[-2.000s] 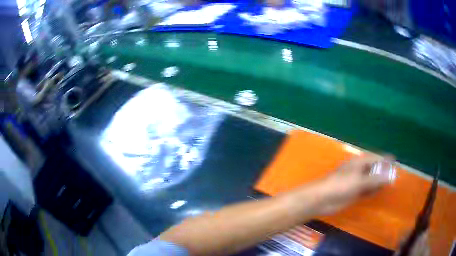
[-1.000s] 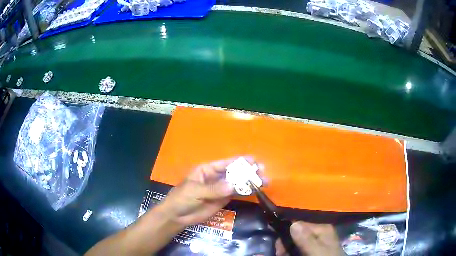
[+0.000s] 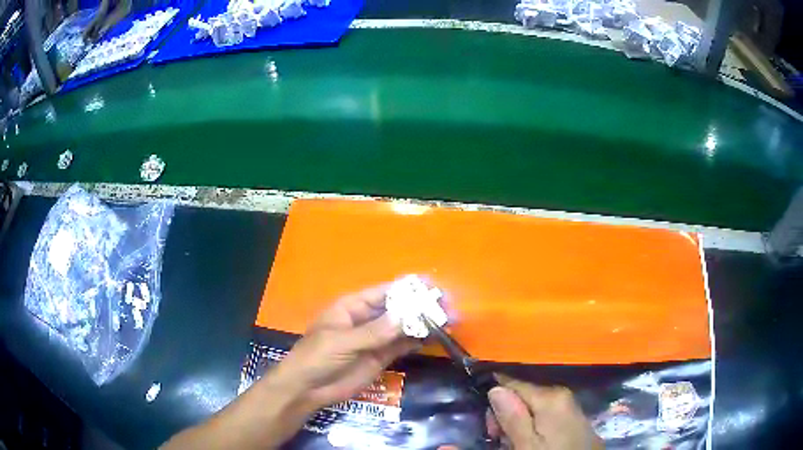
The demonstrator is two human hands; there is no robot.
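My left hand point(image 3: 348, 338) holds a white plastic unit point(image 3: 412, 303) by its edge over the lower part of the orange area of the work mat point(image 3: 528, 281). My right hand point(image 3: 541, 413) holds dark, slim long-nose pliers point(image 3: 462, 356). Their fine tip touches or lies at the lower right face of the unit. Whether the tip grips a part of it cannot be told. The mat's lower part is black with print and small pictures.
A clear plastic bag of small white pieces point(image 3: 92, 281) lies at the left, with a loose white piece point(image 3: 153, 391) below it. Several white units, one here point(image 3: 152, 168), sit on the green conveyor belt point(image 3: 396, 114). Blue trays point(image 3: 299, 35) with white parts and a heap of units point(image 3: 607, 22) lie beyond.
My left hand has come back from the belt side with a white unit, and the pliers have come to it. In the last second hands and unit have barely moved; the view has shifted slightly.
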